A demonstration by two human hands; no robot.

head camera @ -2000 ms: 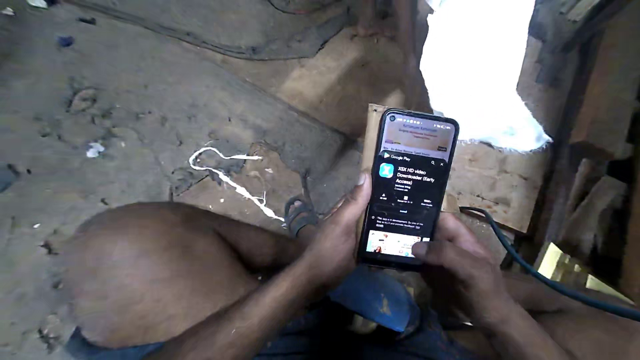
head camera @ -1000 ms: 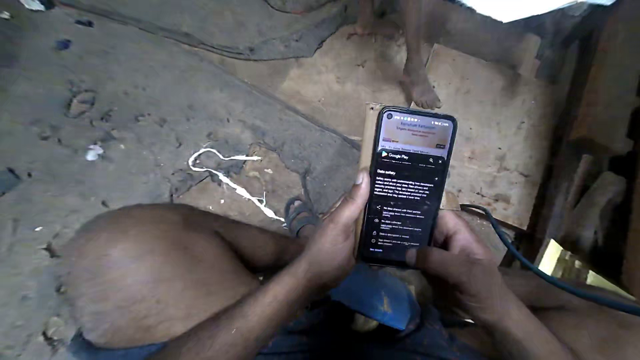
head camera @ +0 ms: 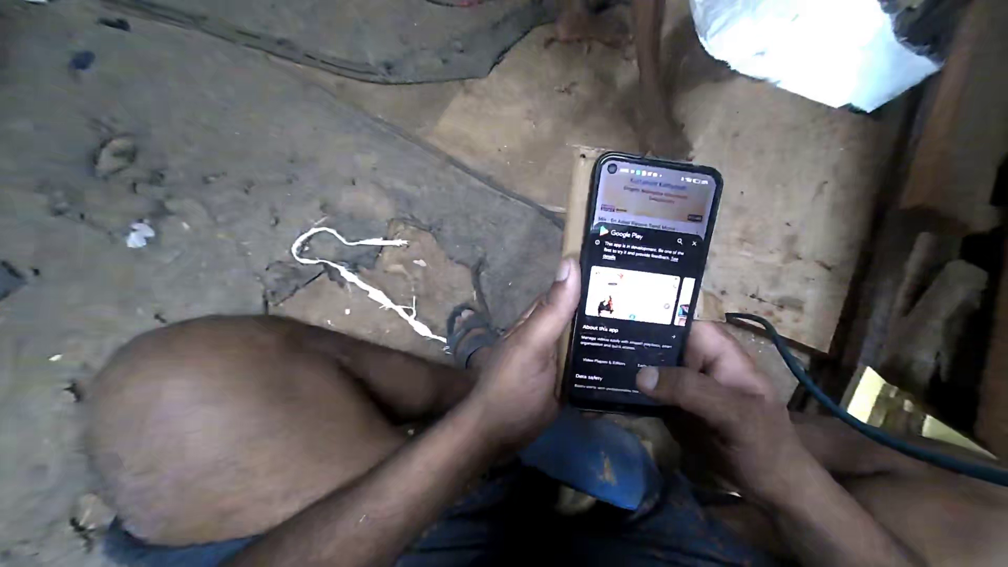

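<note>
A black smartphone (head camera: 642,299) stands nearly upright in the picture, its lit screen showing an app store page with writing and a picture. My left hand (head camera: 535,354) grips its left side, thumb along the edge, together with a thin tan board-like piece (head camera: 579,189) behind the phone. From the lower right, my right hand (head camera: 724,386) supports the phone, its thumb on the lower part of the screen. The fingers behind the phone are hidden. Below the phone, a blue object (head camera: 602,465) lies between my legs; its kind is unclear.
A frayed white cord (head camera: 370,287) lies on the worn floor beside my sandalled foot (head camera: 468,331). A dark green cable (head camera: 835,409) curves in at right. Another person's bare leg (head camera: 652,63) shows at the top, left of a bright white sheet-like thing (head camera: 819,47). Wooden pieces (head camera: 945,307) line the right.
The screen page has scrolled from the safety text back to a picture and app description. The white sheet-like thing reaches further into view than one second ago, and the other person's foot has shifted.
</note>
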